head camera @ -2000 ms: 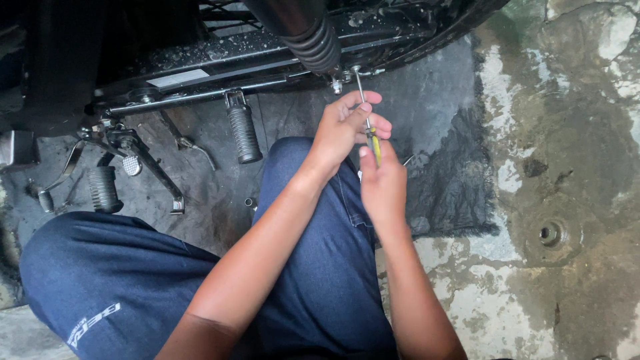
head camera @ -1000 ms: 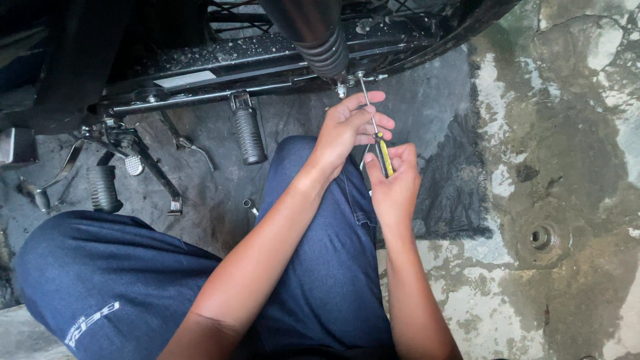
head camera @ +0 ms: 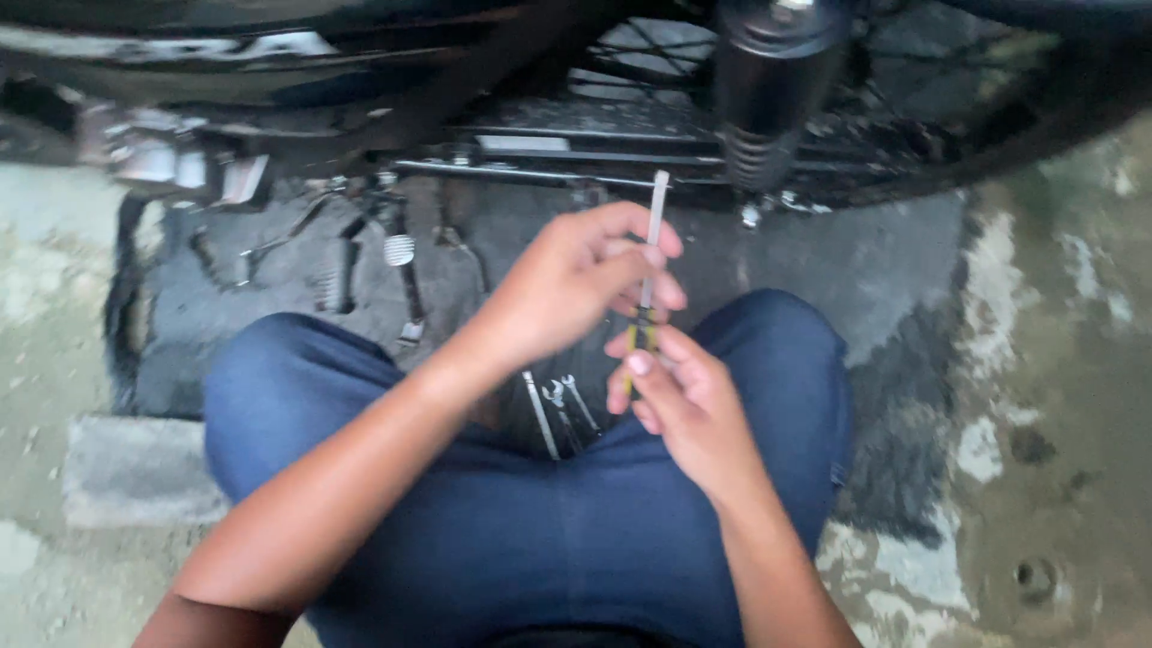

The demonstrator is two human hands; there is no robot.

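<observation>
A screwdriver (head camera: pixel 657 216) with a yellow and black handle points away from me, its metal shaft upward in the view and its tip in front of the motorcycle's lower frame. My right hand (head camera: pixel 679 387) grips the handle between thumb and fingers. The fingers of my left hand (head camera: pixel 621 261) close around the shaft just above the handle. Beyond the tip lies the motorcycle, with a thin metal rod (head camera: pixel 531 174) along its underside and a shock absorber (head camera: pixel 769 99) to the right. A small bolt end (head camera: pixel 750 216) shows below the shock absorber; the screwdriver does not touch it.
Several wrenches (head camera: pixel 540 414) lie on the dark mat (head camera: pixel 864 261) between my legs. The foot pegs and pedals (head camera: pixel 399 250) stand out at the left. A grey block (head camera: pixel 144 472) lies beside my left knee, and a round hole (head camera: pixel 1033 579) marks the stained concrete floor at right.
The screwdriver's tip has come away from the fitting below the shock absorber, and both hands have drawn back with it. The view has shifted, showing wrenches between my legs.
</observation>
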